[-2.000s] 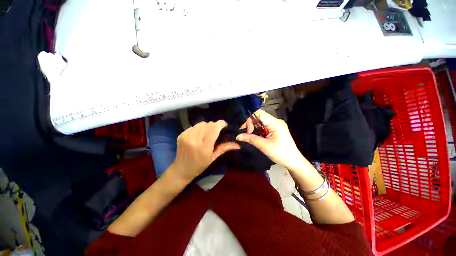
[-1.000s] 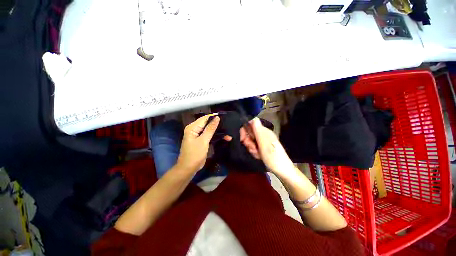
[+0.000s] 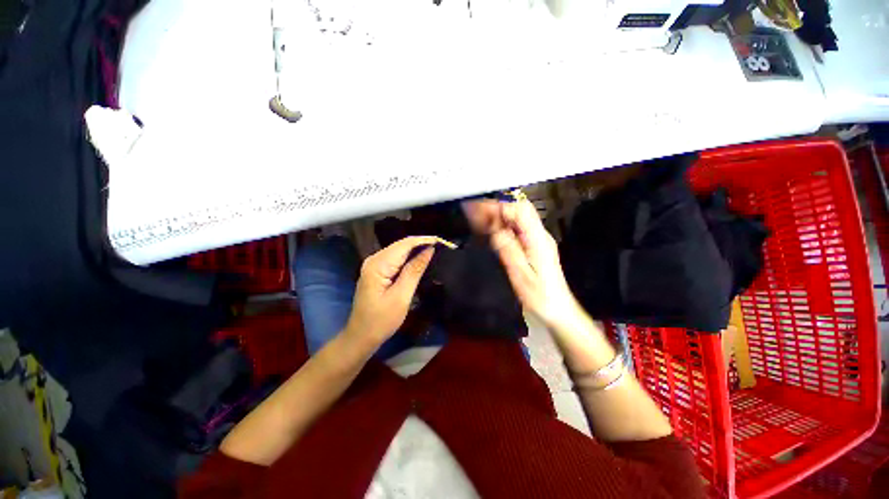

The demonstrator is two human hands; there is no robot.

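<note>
A black fabric piece (image 3: 478, 292) hangs over my lap below the table's front edge. My left hand (image 3: 392, 283) pinches its upper left edge between thumb and forefinger. My right hand (image 3: 521, 255) is raised at the fabric's upper right, just under the table edge. Its fingers are blurred, and whether they hold cloth or a tool cannot be told.
The white tabletop (image 3: 409, 117) with a printed ruler spans the front. A hooked metal part (image 3: 284, 108) lies over it. A red basket (image 3: 794, 292) stands at right, with black cloth (image 3: 673, 253) over its near edge. Dark fabric (image 3: 49, 195) drapes at left.
My right hand has moved up toward the table edge, and its fingers have blurred. The red-and-dark tool seen in it earlier no longer shows. My left hand still pinches the fabric.
</note>
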